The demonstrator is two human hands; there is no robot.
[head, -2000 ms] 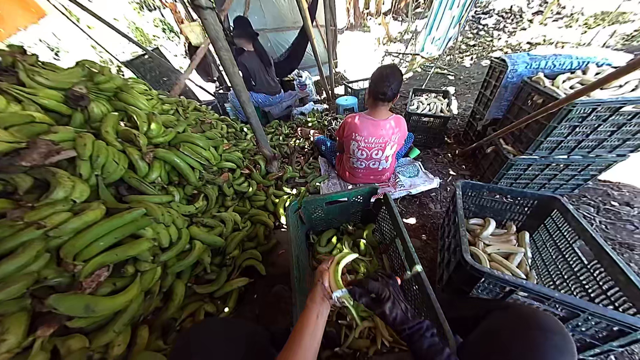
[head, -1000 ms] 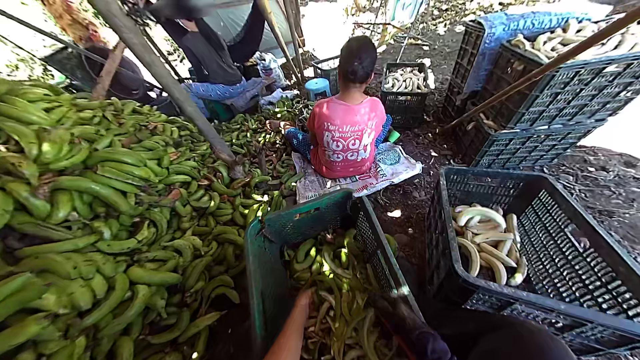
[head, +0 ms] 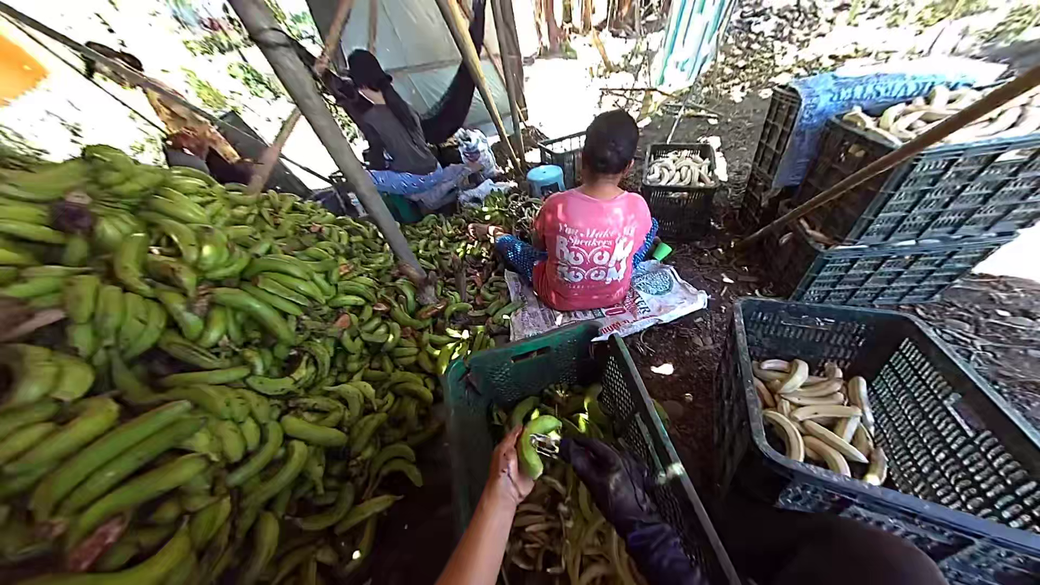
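My bare left hand [head: 512,467] grips a green banana [head: 536,443] above the green plastic crate [head: 528,357]. Gloved in dark material, my right hand [head: 605,471] is closed on a small metal peeler [head: 546,444], whose head lies against that banana. Green bananas and strips of peel [head: 561,520] lie inside the crate under both hands. To the right, a dark plastic crate [head: 821,313] holds peeled, pale bananas [head: 821,414].
A large heap of green bananas [head: 244,325] fills the left side, beside a leaning wooden pole [head: 325,130]. Ahead, a person in a pink shirt [head: 593,252] sits on a printed sack [head: 682,305]. Another person [head: 394,130] sits farther back. Stacked crates [head: 910,195] stand at right.
One second ago my left hand was down in the crate; now it is raised with a green banana. Two seconds ago it held a partly peeled one.
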